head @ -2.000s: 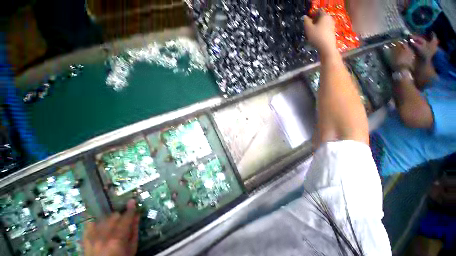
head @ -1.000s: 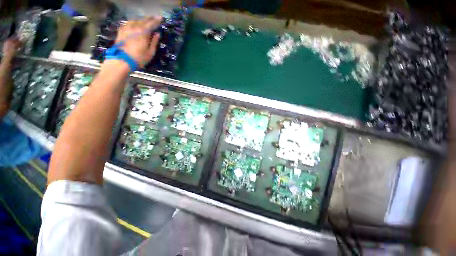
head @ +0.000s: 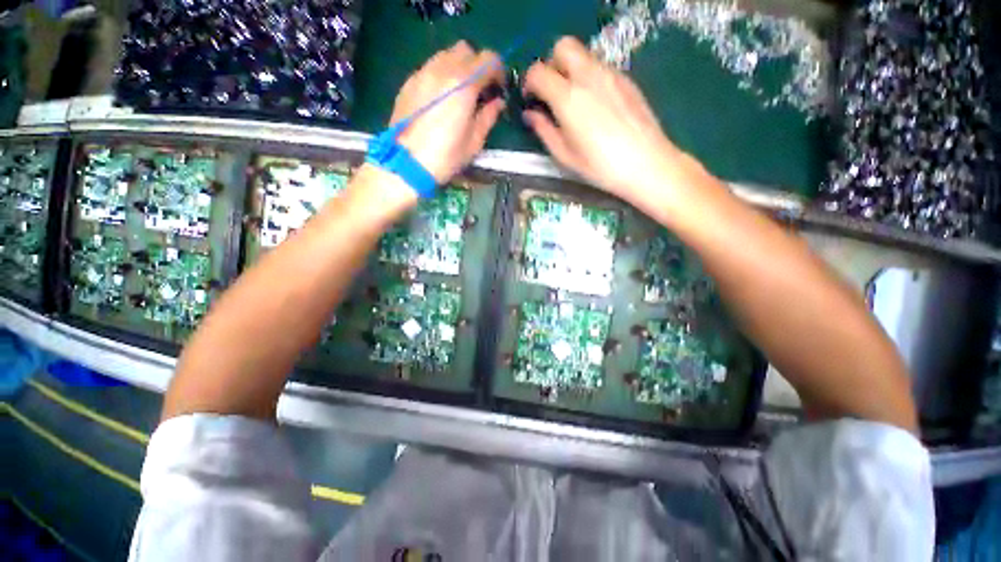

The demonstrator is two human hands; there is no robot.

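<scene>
My left hand (head: 448,115), with a blue strap (head: 403,167) on its wrist, is over the green mat just beyond the rail. Its fingers are curled round a small dark component (head: 490,97). My right hand (head: 598,123) faces it a short gap away, with another small dark component (head: 535,105) at its fingertips. Fingers partly hide both parts. Below the hands lie carriers with green circuit boards (head: 562,343). My forearms cover some of the boards.
A long pale rail (head: 329,134) runs between the carriers and the parts shelf. A dark glittering heap (head: 236,55) is at left, another (head: 917,121) at right. Loose whitish parts (head: 730,38) lie on the green mat (head: 724,132). A pale block (head: 898,302) is at right. Blue clothing shows at the far left.
My left hand has moved right from the left dark heap to the green mat, and its spread fingers have closed. My right hand has come in beside it. The camera view has shifted.
</scene>
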